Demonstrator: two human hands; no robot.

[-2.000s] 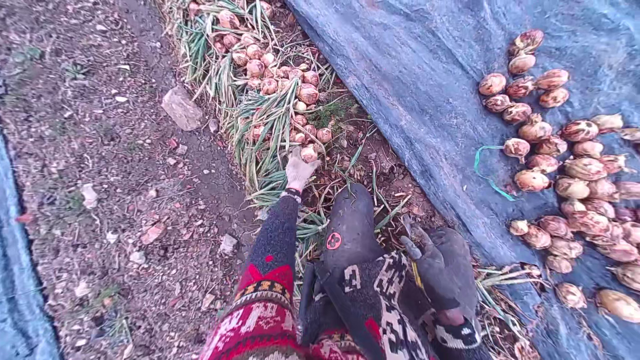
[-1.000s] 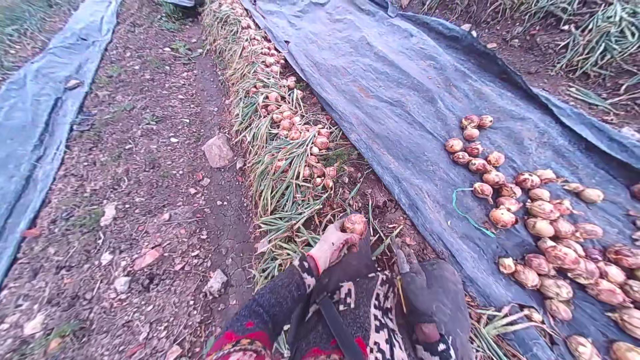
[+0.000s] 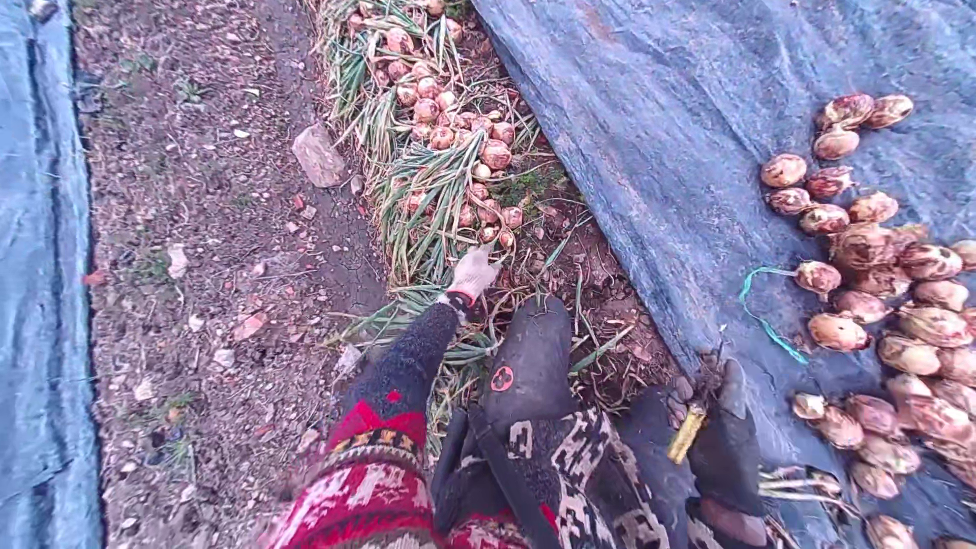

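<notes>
My left hand [image 3: 474,274], in a pale glove, reaches to the near end of a row of pulled onions [image 3: 496,155] with long green leaves [image 3: 427,206]. Its fingertips are by the small onions and stalks there; whether they grip anything is unclear. My right hand [image 3: 724,427], in a dark glove, is beside my knee at the edge of the blue sheet. A tool's yellow handle [image 3: 686,435] shows in it, with dark, root-like matter near the fingertips; the tool's working end cannot be made out. Many loose onions [image 3: 839,332] lie on the sheet at right.
A blue sheet [image 3: 656,152] spreads along the right of the row, with a green string [image 3: 762,320] on it. A large stone [image 3: 319,156] and small stones lie on the soil path. Another blue sheet [image 3: 30,305] runs down the left edge.
One second ago my left hand held an onion above my knee; now it is back at the row and that onion is out of it. My right hand has moved outward toward the sheet.
</notes>
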